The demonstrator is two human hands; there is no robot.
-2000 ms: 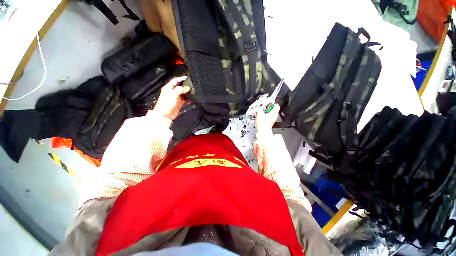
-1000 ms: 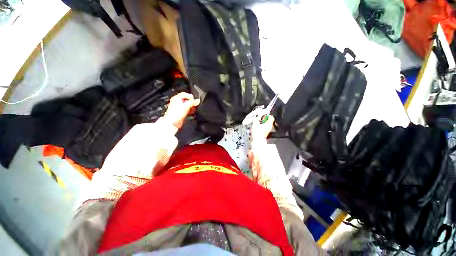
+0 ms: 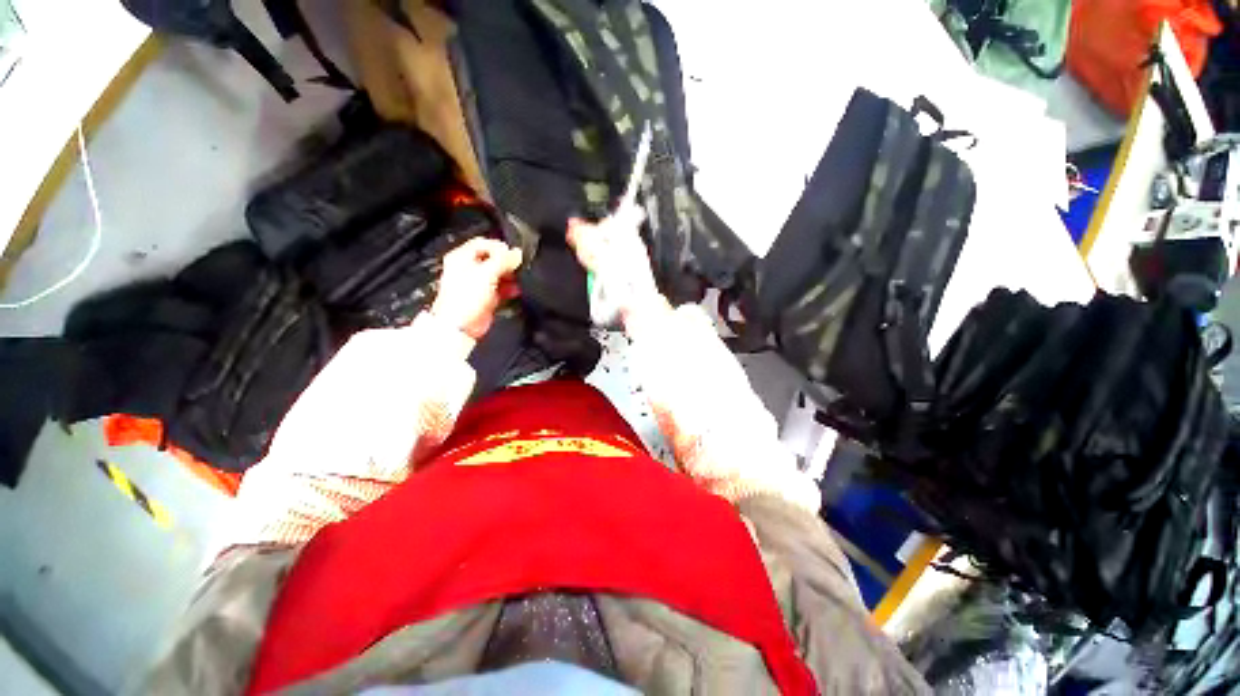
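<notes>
A black and camouflage backpack (image 3: 551, 116) lies in front of me, its top cut off by the picture's upper edge. My left hand (image 3: 476, 283) is at its lower left edge, thumb and fingertips pinched together; whatever is between them is too small to make out. My right hand (image 3: 612, 267) is over the lower part of the backpack and holds the scissors (image 3: 639, 166). Their blades point up and away from me. Whitish wrapping and a bit of green show at the handle, which my fingers partly hide.
A second backpack (image 3: 870, 245) leans on the white table (image 3: 768, 89) at right. Black bags (image 3: 1074, 435) are piled at lower right. More bags (image 3: 354, 204) lie at left over orange cloth (image 3: 136, 431). Brown cardboard (image 3: 408, 82) is behind. Dark scraps dot the grey surface between my forearms.
My right hand has moved left with the scissors, from the backpack's right side to near my left hand; the blades now point more upright. My left hand stays near the left edge.
</notes>
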